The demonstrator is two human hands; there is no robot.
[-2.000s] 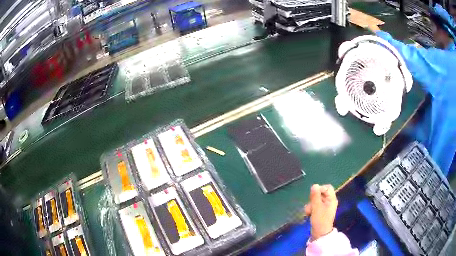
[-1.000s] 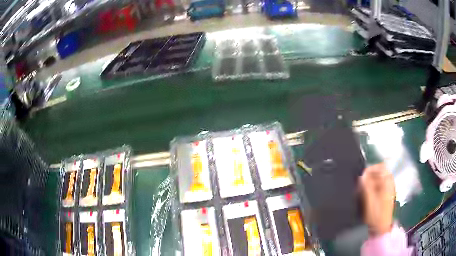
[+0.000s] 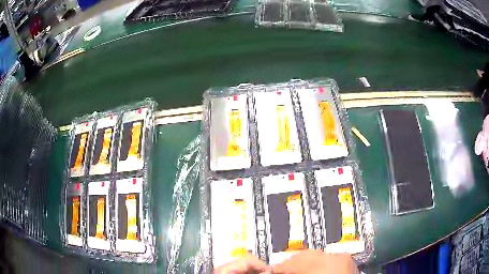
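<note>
The middle clear blister tray point(image 3: 256, 172) holds six display modules, backs up, each with an orange flex cable. Black backing sheets show on the bottom-middle module point(image 3: 277, 214) and the bottom-right module point(image 3: 328, 206); the other four backs are white or silver. My left hand point(image 3: 242, 265) and my right hand point(image 3: 316, 262) are close together at the tray's near edge, over the lower ends of the bottom-row modules. Both are cut off by the picture's bottom edge, so their fingers and anything in them are hidden.
The left tray point(image 3: 111, 177) holds modules with black sheets. Crumpled clear film point(image 3: 181, 198) lies between the trays. At right are a small tan strip point(image 3: 361, 136), a dark sticker sheet point(image 3: 410, 160) and shiny pale film point(image 3: 451, 147). Ridged stacked trays point(image 3: 24, 160) stand far left. The conveyor point(image 3: 177, 75) runs behind.
The view has swung right, then down over the trays. My right hand has moved from beside the dark sticker sheet to the middle tray's near edge. My left hand has come into view.
</note>
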